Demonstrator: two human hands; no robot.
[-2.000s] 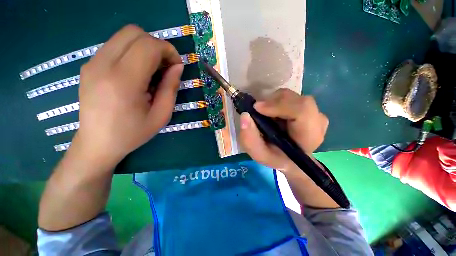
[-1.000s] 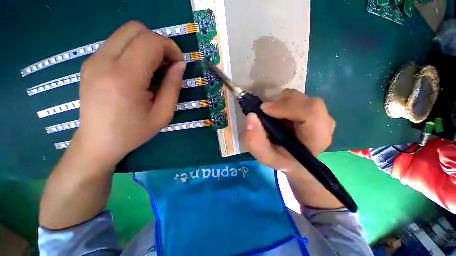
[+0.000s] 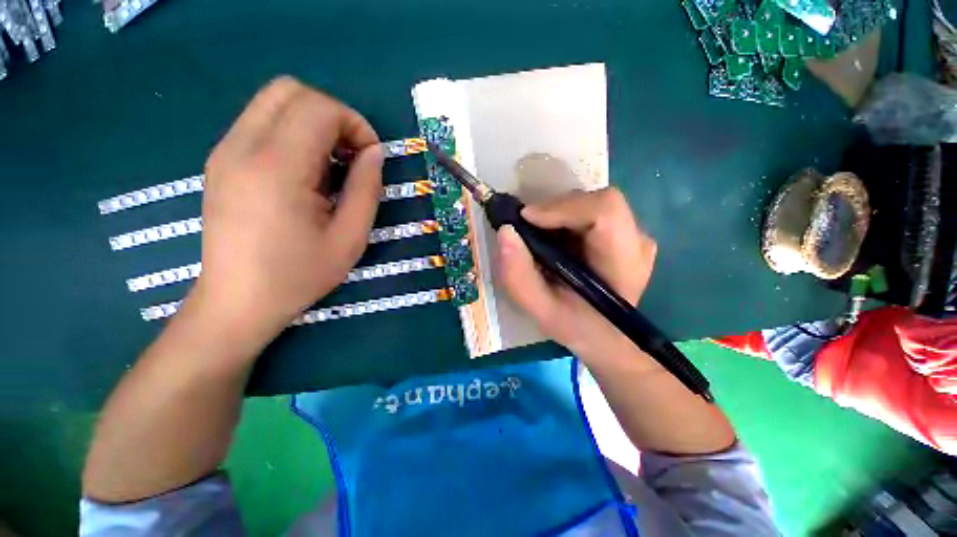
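Observation:
My right hand [image 3: 582,262] grips a black soldering iron [image 3: 588,285]. Its tip is at the orange pads of the topmost LED strip, on a green PCB panel [image 3: 458,252]. The panel lies along the left edge of a pale work board [image 3: 525,115]. Several white LED strips [image 3: 394,306] run left from the panel, partly hidden under my left hand [image 3: 289,199]. The left thumb and index finger are pinched near the topmost strip; the thin solder wire between them is barely visible.
A round tin with a rough brownish rim [image 3: 816,223] stands right of the board. A heap of green PCB panels [image 3: 766,42] lies at the back right. Strip bundles [image 3: 26,29] are at the back left. A person's red sleeve [image 3: 892,367] is at the right.
The iron tip has moved from the second strip's pads to the topmost strip's. The view has shifted, so the board's top edge and more of the bench back show. Both hands keep their grips.

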